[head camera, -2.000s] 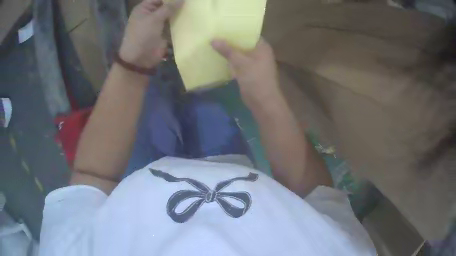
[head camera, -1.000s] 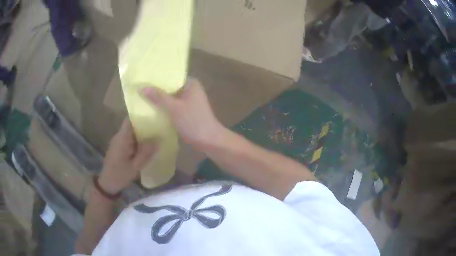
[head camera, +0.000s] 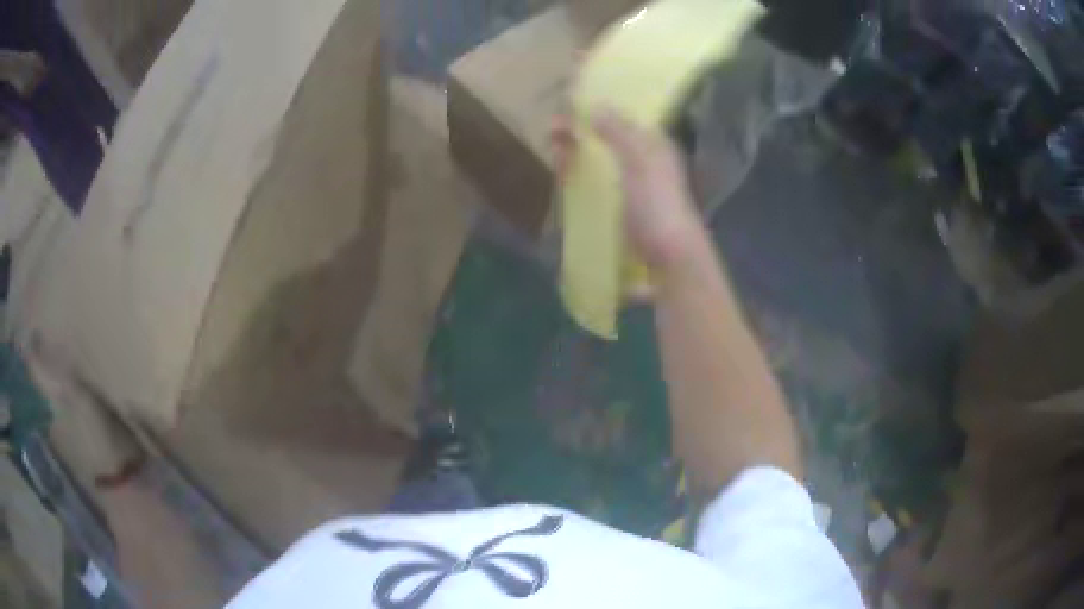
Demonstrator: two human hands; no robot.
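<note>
My right hand [head camera: 648, 190] grips a curved stack of yellow label sheets [head camera: 591, 244] at its middle, raised in front of me at the upper centre. The upper end of the stack bends away to the right and the lower end hangs down. My left hand [head camera: 69, 399] is low at the far left, beside the lower left part of a large brown carton [head camera: 202, 155]. It is blurred and its fingers are not clear. A red bracelet is on my left wrist.
A smaller brown box [head camera: 511, 89] stands beyond the large carton. Long grey bars [head camera: 196, 500] lie at the lower left. Dark goods under shiny clear plastic [head camera: 951, 83] are at the upper right. Brown cardboard [head camera: 1022, 476] is at the right edge. White scraps [head camera: 881, 532] lie on the green floor [head camera: 511, 357].
My left hand has let go of the yellow sheets and moved to the far left by the carton. My right hand has carried the sheets to the right. The view has shifted.
</note>
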